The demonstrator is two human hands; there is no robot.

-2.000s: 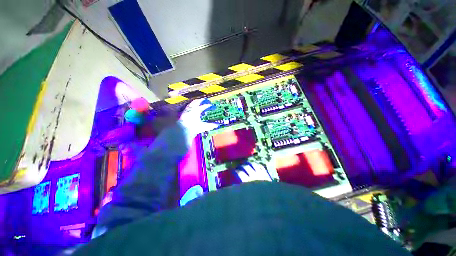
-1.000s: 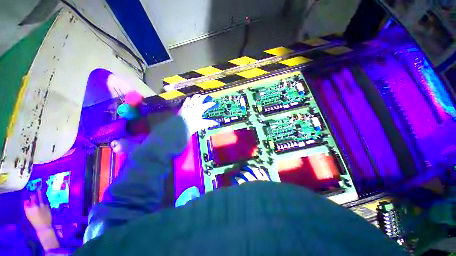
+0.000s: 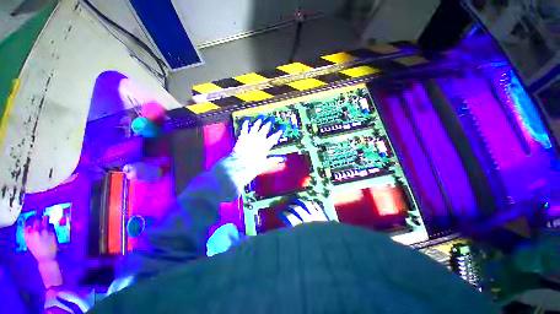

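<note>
A pale green carrier [image 3: 316, 147] has six windows in two columns. Green circuit boards fill the upper left [image 3: 290, 122], upper right [image 3: 339, 114] and middle right windows [image 3: 356, 157]. The middle left window [image 3: 285, 175], lower left and lower right windows show red. My left hand [image 3: 256, 144], in a white glove with blue fingertips, lies over the upper left board with its fingers spread, covering part of it. My right hand [image 3: 305, 213], also gloved, is at the lower left window; its palm and arm are hidden behind green cloth, and its grip cannot be told.
Striped edging [image 3: 264, 89] runs behind the carrier. Purple-lit conveyor bed [image 3: 436, 153] is at the right. A board [image 3: 465, 264] stands at the lower right. A teal round thing [image 3: 222, 239] is near my left sleeve. Another person's hand [image 3: 42, 242] is over lit boards at the far left.
My left hand has moved from the carrier's left edge rightward onto the upper left board, fingers spread. My right hand has barely moved. The other person's hand has come into view at the left.
</note>
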